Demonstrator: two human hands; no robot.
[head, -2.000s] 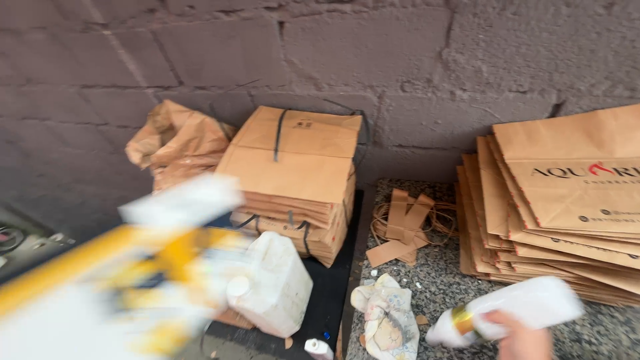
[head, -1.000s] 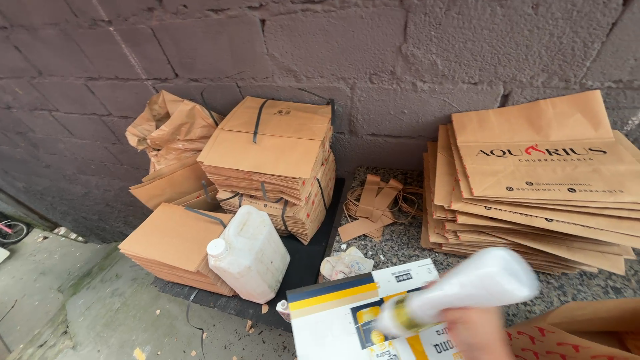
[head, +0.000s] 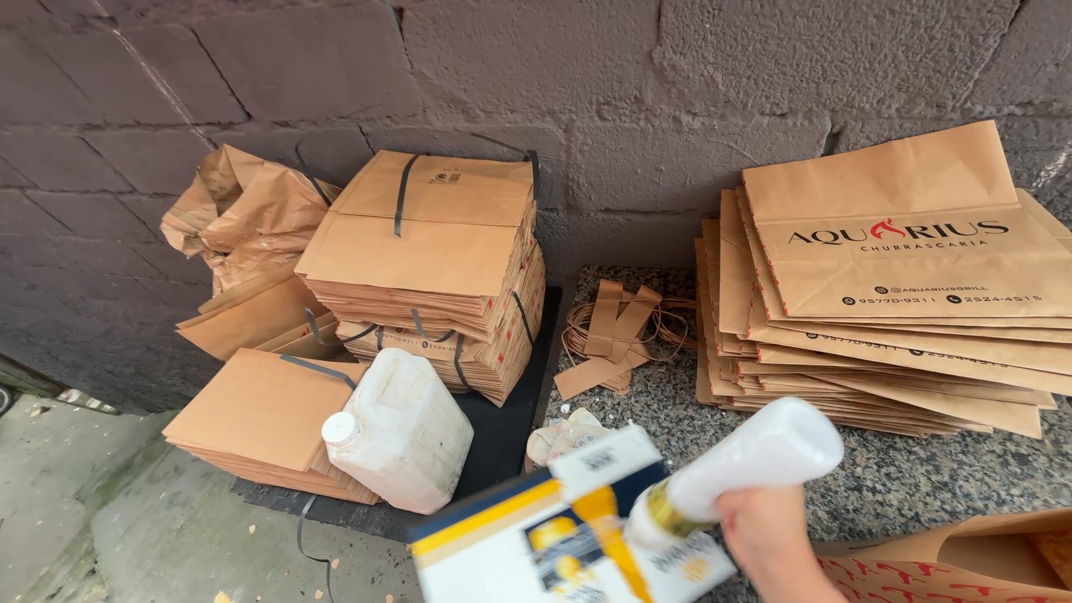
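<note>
My right hand [head: 766, 532] grips a white plastic bottle [head: 758, 448] with a gold band, tilted so its narrower end points down to the left. Behind and below the bottle is a white, yellow and dark blue printed carton [head: 511, 544], slightly blurred; the bottle overlaps its right part. What supports the carton is out of sight, and my left hand does not show. A crumpled, stained cloth [head: 568, 435] lies on the speckled granite slab [head: 846, 477] just behind the carton. Flat paper strips [head: 607, 335] rest there on a coil of thin cord.
Flattened paper bags [head: 879, 251] are stacked at the right. An opened paper bag [head: 930, 561] stands in front. At the left, strapped paper-bag bundles [head: 427, 226], a looser stack [head: 260, 410] and a white plastic jug [head: 410, 435] rest on a black board [head: 494, 435]. A painted block wall [head: 536, 75] runs behind.
The carton, at the left two seconds ago, is now at the lower middle beside the bottle. The bottle stays in my right hand and has lifted off its lower, flatter pose.
</note>
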